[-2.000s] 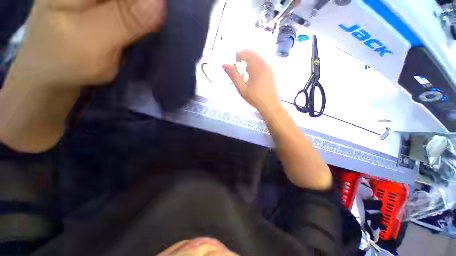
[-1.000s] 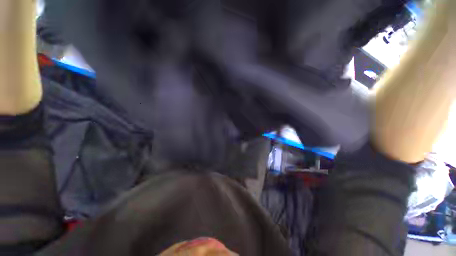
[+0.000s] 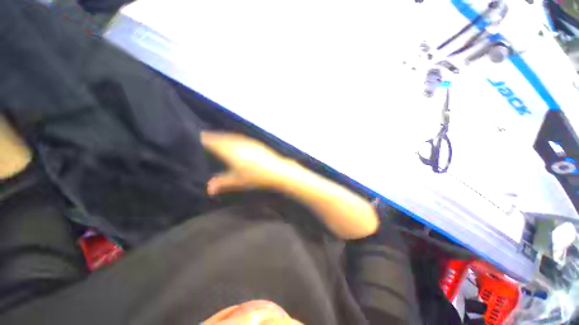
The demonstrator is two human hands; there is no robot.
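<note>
Large dark cloth point(image 3: 120, 146) hangs in folds at the left, off the table's front edge and over the lap. My right hand point(image 3: 235, 162) is at the cloth's right side, blurred, with thumb and fingers apart. It seems to touch the cloth but does not visibly grip it. Only my left forearm point(image 3: 11, 151) shows at the left edge; my left hand is out of the picture. Black shears point(image 3: 439, 149) lie on the white tabletop point(image 3: 286, 82), below the sewing machine's needle area point(image 3: 435, 79).
The white machine head with blue "JACK" lettering point(image 3: 510, 96) stands at the upper right. The table's front edge point(image 3: 305, 152) runs diagonally down to the right. A red crate point(image 3: 498, 295) and clear plastic bags point(image 3: 555, 292) are at the lower right. Something red point(image 3: 100, 251) shows at the lower left.
The cloth, raised across the view a second ago, is now lower and at the left. My right hand has come down and left to its side. The tabletop and shears are visible again.
</note>
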